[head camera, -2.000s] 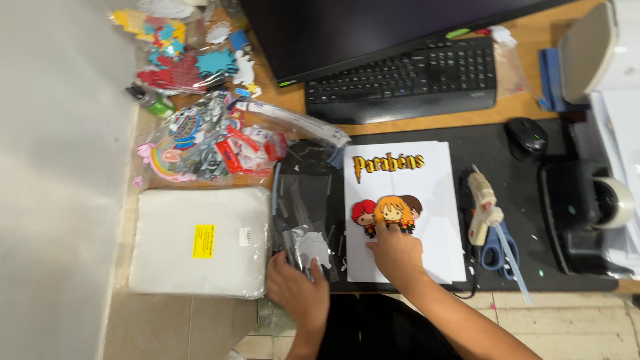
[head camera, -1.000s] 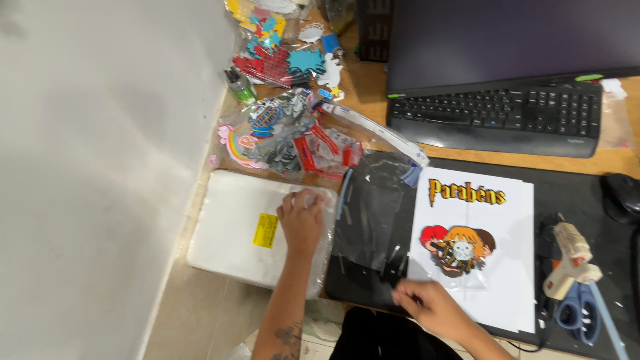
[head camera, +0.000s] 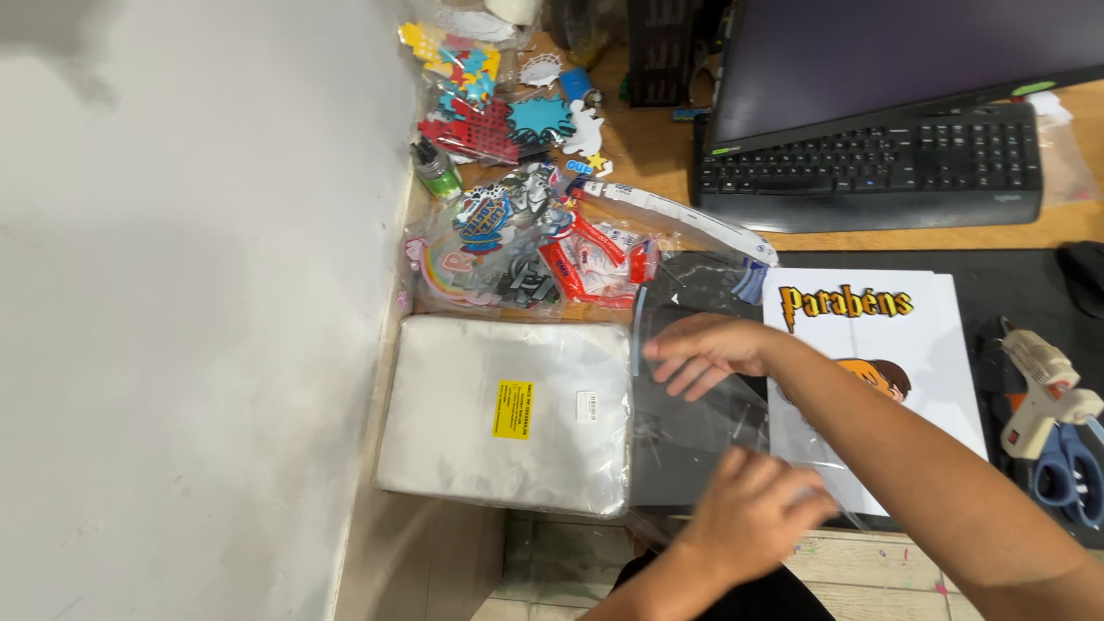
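Note:
My right hand (head camera: 711, 352), its arm coming in from the lower right, hovers over the black desk mat (head camera: 690, 470) with fingers spread, near thin clear plastic. Below it my left hand (head camera: 763, 509) is blurred, its fingers curled near a clear plastic bag (head camera: 819, 461); whether it grips the bag cannot be told. White sheets (head camera: 927, 336) bear the gold foam lettering "Parabéns" (head camera: 849, 304). A cartoon character cutout (head camera: 880, 377) shows partly behind my right forearm. The pack of clear plastic bags (head camera: 448, 414) lies left of the mat with a yellow label.
A hot glue gun (head camera: 1035, 388) and blue-handled scissors (head camera: 1056, 470) lie at the right. A keyboard (head camera: 871, 172) and a monitor (head camera: 862, 60) stand at the back. Bagged foam cutouts (head camera: 483, 241) and a small green bottle (head camera: 438, 172) are beside the wall (head camera: 216, 302). A computer mouse (head camera: 1085, 272) sits far right.
My left hand has left the pack of bags and moved right, toward the sheets. My right hand has moved up over the mat, its forearm now across the sheets and cutouts.

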